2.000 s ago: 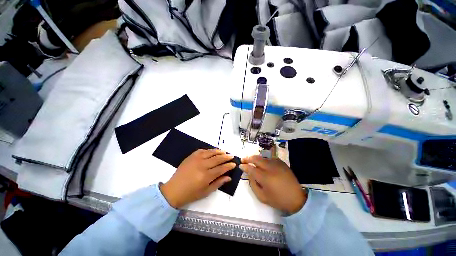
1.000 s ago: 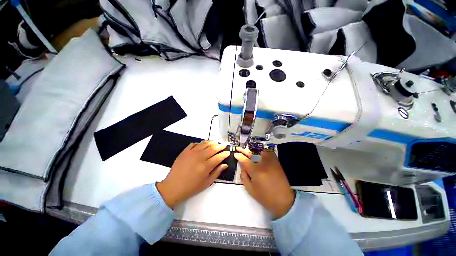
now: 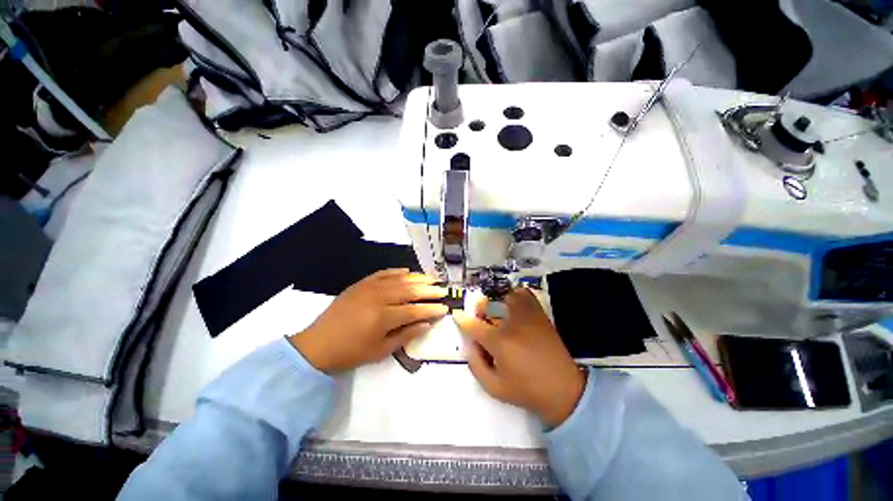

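Note:
A black fabric piece [image 3: 377,262] lies at the lit needle area, mostly under my left hand, its near end between my fingertips. My left hand [image 3: 375,319] presses flat on it from the left. My right hand [image 3: 521,354] is just right of the needle, its thumb and fingertips bent down at the cloth's edge. The presser foot [image 3: 460,294] is partly hidden by my fingers. Another black fabric piece [image 3: 279,266] lies loose to the left, touching or overlapping the first. The white sewing machine [image 3: 548,166] stands over the work.
Stacked black pieces [image 3: 599,313] lie right of the needle. Pink and blue slim tools [image 3: 703,360] and a black phone [image 3: 783,372] lie farther right. Folded pale panels [image 3: 113,245] are stacked at left, more are heaped behind [image 3: 304,59]. A measuring tape [image 3: 421,468] runs along the front edge.
The black piece under my hands has moved up and away toward the needle, its near end no longer showing below my fingers. Both hands stay close together. The view has shifted slightly.

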